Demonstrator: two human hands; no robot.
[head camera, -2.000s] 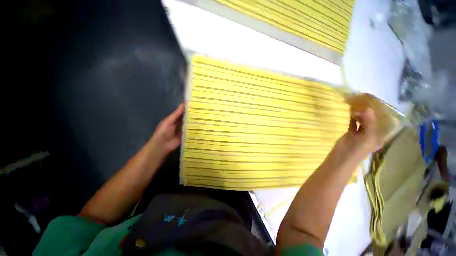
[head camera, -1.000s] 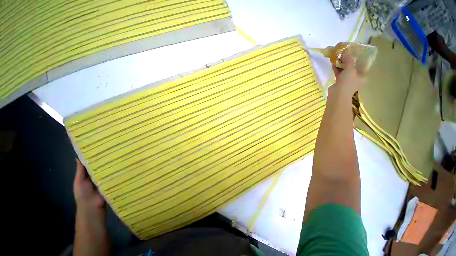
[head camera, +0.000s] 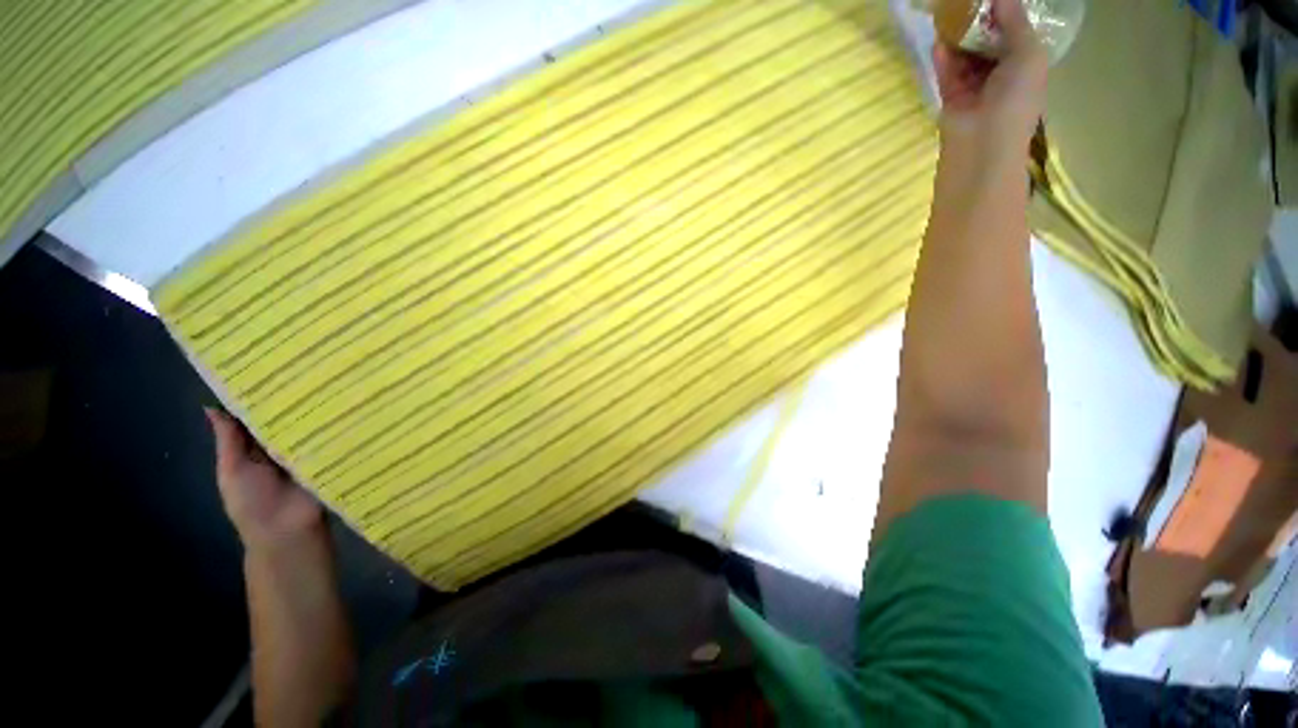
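Observation:
Yellow strips (head camera: 570, 285) lie side by side in rows on a carrier board (head camera: 228, 405), whose pale edge shows at the left. The board lies tilted across the white table, its lower left corner over the table's front edge. My left hand (head camera: 271, 491) holds the board's left edge, with the thumb near the edge and the other fingers hidden below. My right hand (head camera: 989, 71) is at the top, beyond the board's upper right corner, closed around a translucent amber glue bottle (head camera: 1053, 26), which the picture's edge partly cuts off.
Another board of yellow strips (head camera: 128, 86) lies at the upper left. Olive-tan panels (head camera: 1210, 185) are stacked at the right, with yellow undersides. An orange tag (head camera: 1207, 495) lies on brown leather pieces (head camera: 1160, 583) at the lower right. Yellow tape (head camera: 762, 462) marks the white tabletop (head camera: 840, 455).
The board has swung from nearly level to slanted, and its left end has moved left. My left hand has moved left with it. My right hand with the bottle now appears higher in view.

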